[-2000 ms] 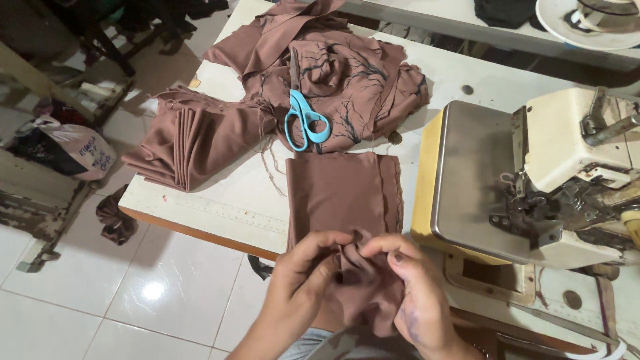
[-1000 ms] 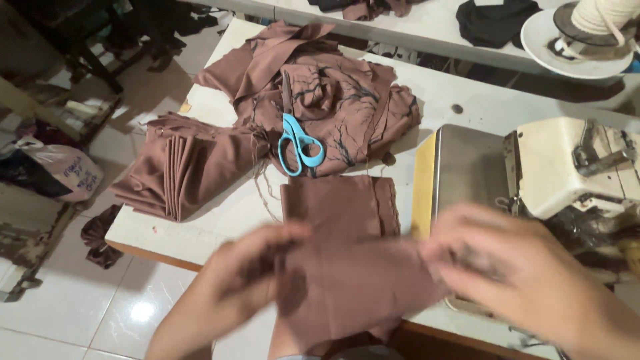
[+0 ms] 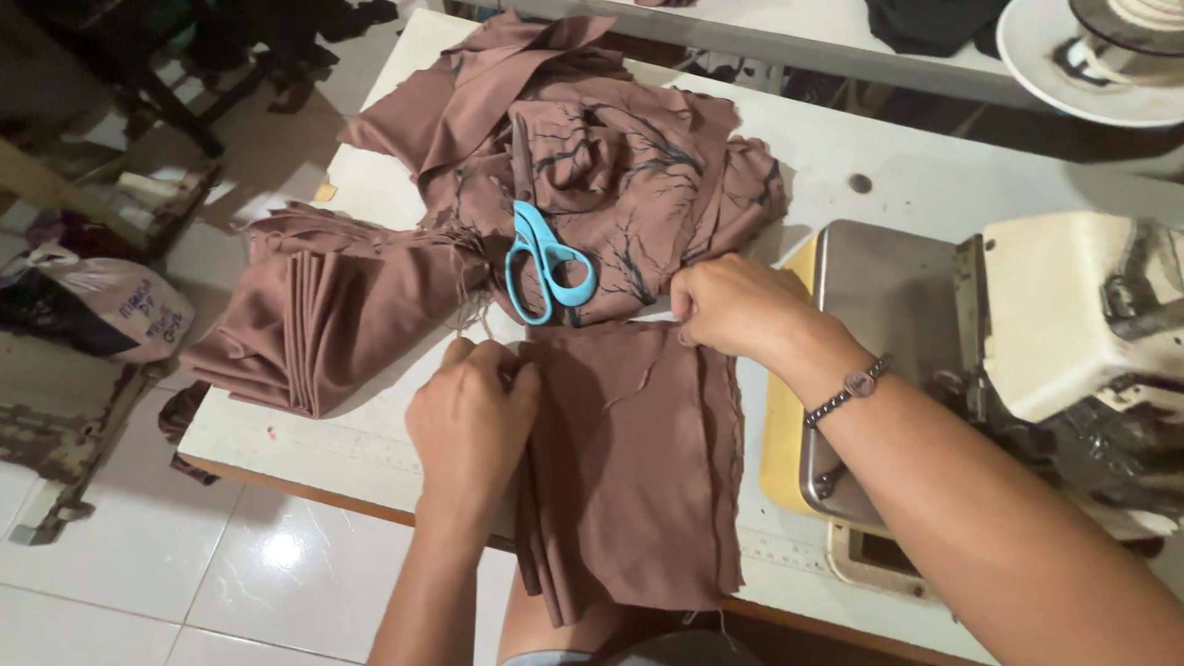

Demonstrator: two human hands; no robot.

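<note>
A stack of brown fabric panels (image 3: 638, 462) lies over the front edge of the white table and hangs down. My left hand (image 3: 476, 407) pinches its top left corner, and my right hand (image 3: 731, 305) holds the top right corner between thumb and fingers. Scissors with light blue handles (image 3: 555, 273) rest just beyond, on a heap of brown fabric with black branch print (image 3: 647, 176). Left of them lies a folded bundle of plain brown fabric (image 3: 342, 314) with loose threads at its end.
An industrial sewing machine (image 3: 1064, 324) with a metal cover plate (image 3: 879, 370) and yellow side stands at right. A thread cone (image 3: 1138, 28) sits on a white dish at back right. A tied plastic bag (image 3: 129, 296) is at far left, above the tiled floor.
Both hands have moved up the table with a brown panel, from near the front edge to the far end of the stack. The panel that was in the air now lies on the stack.
</note>
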